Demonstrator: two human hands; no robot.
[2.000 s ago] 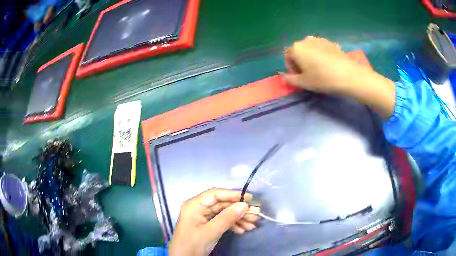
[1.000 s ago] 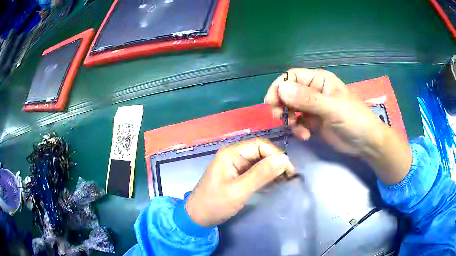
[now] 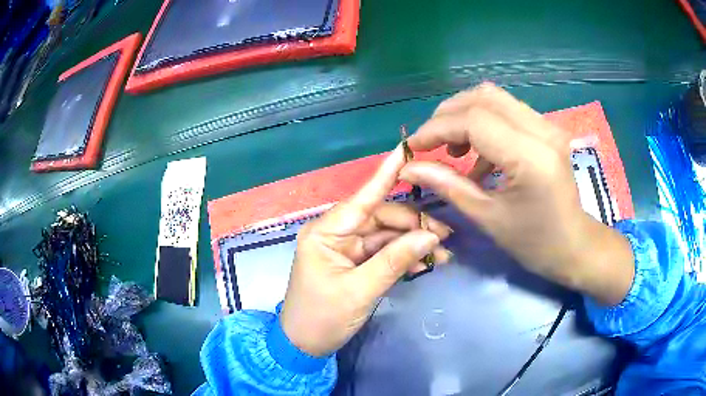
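The laptop lid back cover [image 3: 464, 332] lies in its red foam tray [image 3: 271, 191], with a round logo mark near its middle. My left hand [image 3: 352, 267] is above the cover, its thumb and fingers closed on a small narrow dark-and-gold strip, likely the camera board [image 3: 425, 241]. My right hand [image 3: 503, 178] is beside it, thumb and index finger at the strip's upper end, close to my left index fingertip. The fingers hide much of the strip. A thin black display cable [image 3: 542, 352] runs across the cover at the lower right.
Two covers in red trays [image 3: 240, 71] [image 3: 99, 116] lie at the upper left. A printed card with a black pad [image 3: 179, 209], a bundle of black cables [image 3: 68, 271], clear plastic wrap [image 3: 124, 325] and a round dish [image 3: 13, 302] are at left. Blue strips [image 3: 675, 186] lie at right.
My right hand has left the tray's top edge and come to the strip. My left hand has moved up, and its index finger now points up to my right fingertips.
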